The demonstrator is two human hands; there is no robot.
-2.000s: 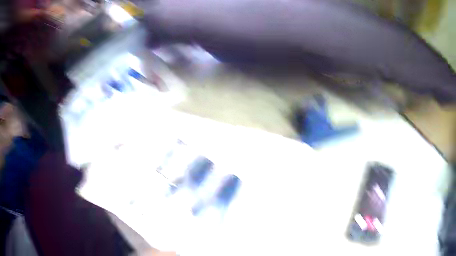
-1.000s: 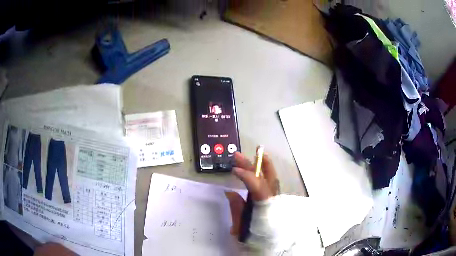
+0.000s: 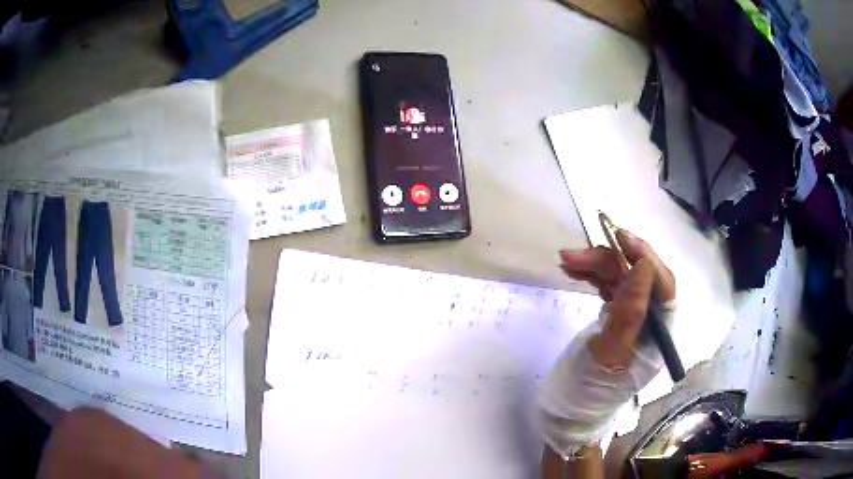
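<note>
My right hand (image 3: 622,304), wrapped in white bandage at palm and wrist, holds a dark pen (image 3: 662,339) with a gold tip. It is over the right edge of the writing sheet (image 3: 402,421), which bears faint handwritten rows. My left hand (image 3: 117,451) is blurred and cut off at the bottom left, by the lower edge of the garment spec sheet (image 3: 178,374) with dark blue trousers; its fingers cannot be made out. The smartphone (image 3: 417,150) lies face up above the writing sheet, showing a call screen. A small printed slip (image 3: 285,178) lies left of it.
A blue clip (image 3: 229,37) is at the top left. A blank white paper (image 3: 608,164) lies at right, partly under my right hand. Dark fabric pieces (image 3: 739,122) with a lime strip are heaped at far right. A shiny metal object (image 3: 687,430) is at the lower right edge.
My right hand has moved right, away from the phone, with the pen, uncovering more handwriting. The view has shifted, so the phone, slip and papers appear higher in the picture.
</note>
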